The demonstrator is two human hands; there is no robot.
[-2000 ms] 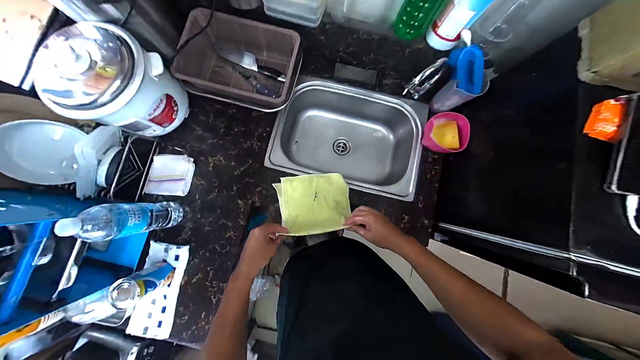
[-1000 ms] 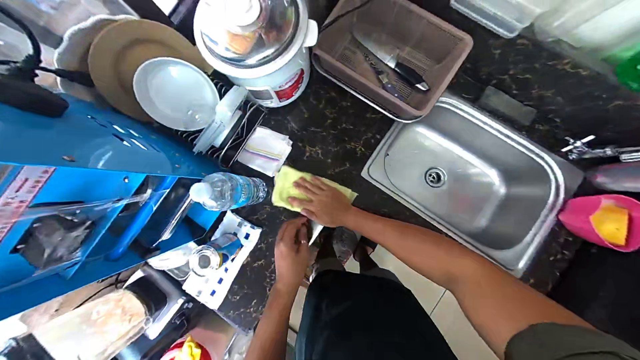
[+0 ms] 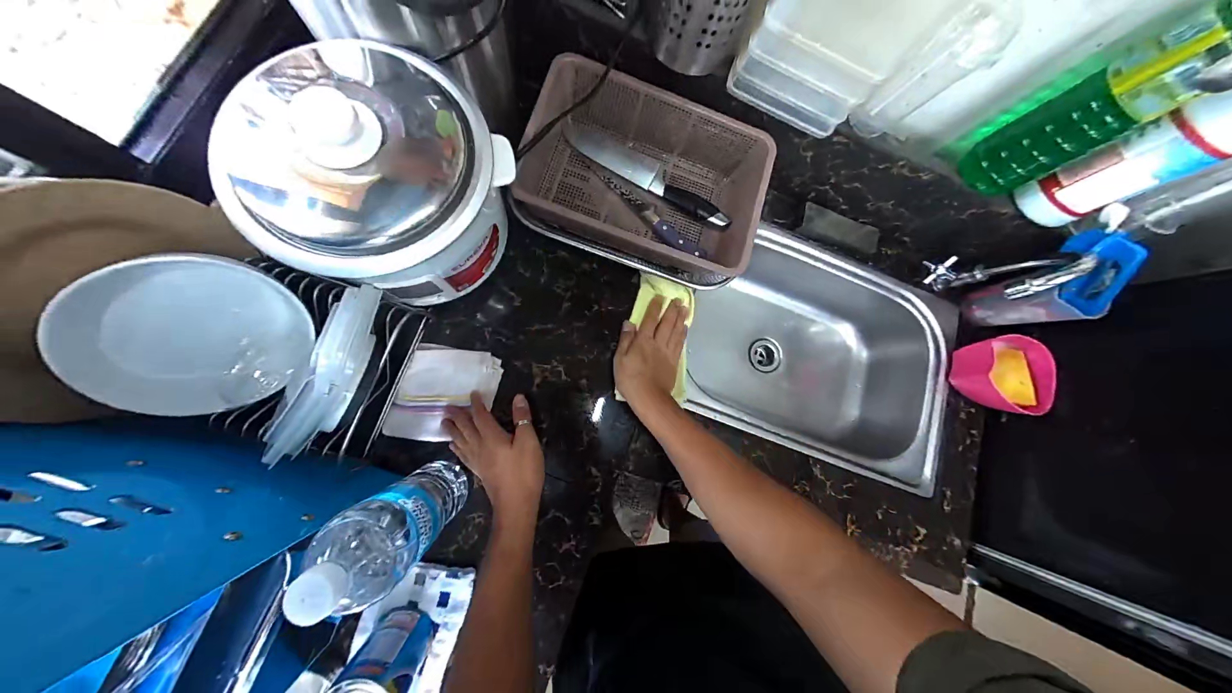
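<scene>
My right hand (image 3: pixel 653 354) lies flat, fingers apart, on a yellow cloth (image 3: pixel 664 291) at the left rim of the stainless steel sink (image 3: pixel 818 385). Part of the cloth is hidden under the hand. My left hand (image 3: pixel 500 448) rests with spread fingers on the dark marbled countertop (image 3: pixel 568 462), its fingertips touching the edge of a folded white cloth (image 3: pixel 448 375). Just below that hand lies a clear plastic bottle (image 3: pixel 375 539) with a blue label.
A brown plastic basket (image 3: pixel 645 101) holding a knife (image 3: pixel 616 159) stands behind the sink. At the left are a rice cooker (image 3: pixel 351 164), a white bowl (image 3: pixel 178 332) in a wire rack and a blue shelf (image 3: pixel 192 500). A pink holder (image 3: pixel 977 364) with a sponge is right of the sink.
My right hand and the yellow cloth have moved from near the bottle to the sink's left rim. My left hand now touches the folded white cloth. The view has shifted.
</scene>
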